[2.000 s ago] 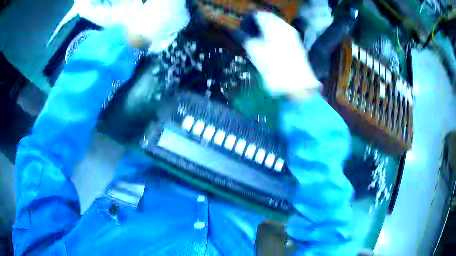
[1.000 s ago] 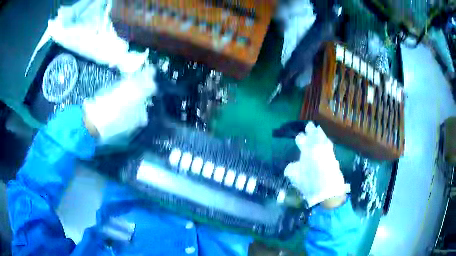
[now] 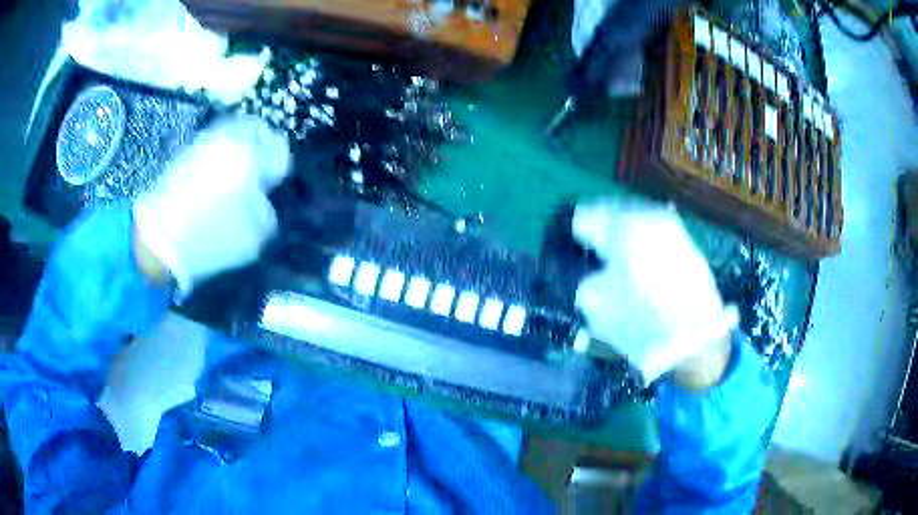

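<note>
The ribbed metal panel (image 3: 423,347) lies in its dark jig in front of me, with a row of several white-faced openings along its far side. My left hand (image 3: 216,201), in a white glove, is at the panel's far left; its fingertips blur into the dark parts there. My right hand (image 3: 649,287), also in a white glove, is at the panel's right end. Something dark shows at its fingertips, a part or dark finger covers; I cannot tell which. Loose dark leads with white or silver tips (image 3: 388,151) lie beyond the panel.
A wooden tray with white blocks and slots (image 3: 755,141) stands at the right. A larger wooden tray (image 3: 372,28) is cut off by the top edge. A round dish (image 3: 91,136) sits on tiny silver screws (image 3: 166,136) at the left. A dark pointed tool (image 3: 609,75) and white crumpled material (image 3: 151,50) lie beyond.
Both hands have come back from the trays at the top to the panel's two ends. Over the last second the right hand has stayed near the right end. The whole view has also shifted.
</note>
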